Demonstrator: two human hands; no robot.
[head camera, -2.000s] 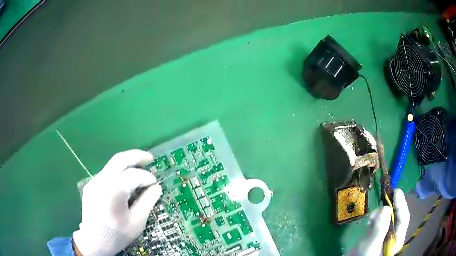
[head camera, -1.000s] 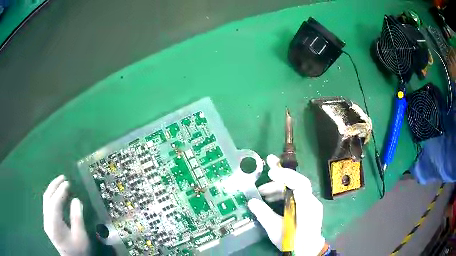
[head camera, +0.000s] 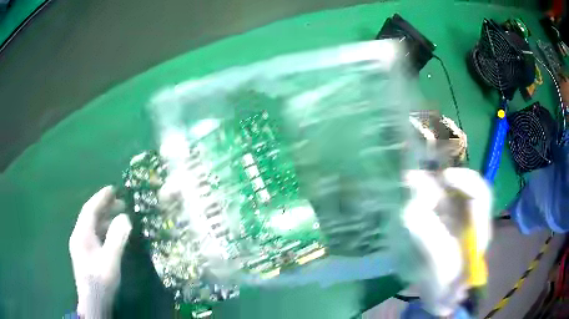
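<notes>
The green circuit board (head camera: 224, 218) lies on the green mat, crowded with parts on its left side. The pale translucent template (head camera: 349, 149) is raised over it and shifted right, blurred by motion. My right hand (head camera: 443, 237), in a white glove, is at the template's right edge and also holds the yellow-handled soldering iron (head camera: 475, 249); the iron's tip is not clear. My left hand (head camera: 100, 249), in a white glove, is open and empty just left of the board, thumb and fingers apart.
The iron stand (head camera: 440, 134) is partly hidden behind my right hand and the template. A black box-shaped unit (head camera: 405, 42) is at the back. Two black fans (head camera: 530, 137) and a blue-handled tool (head camera: 497, 149) are at the right, beside a blue sleeve (head camera: 544, 196).
My right hand has moved right with the iron and the template, which has come off the board. My left hand has shifted slightly right and up, still empty.
</notes>
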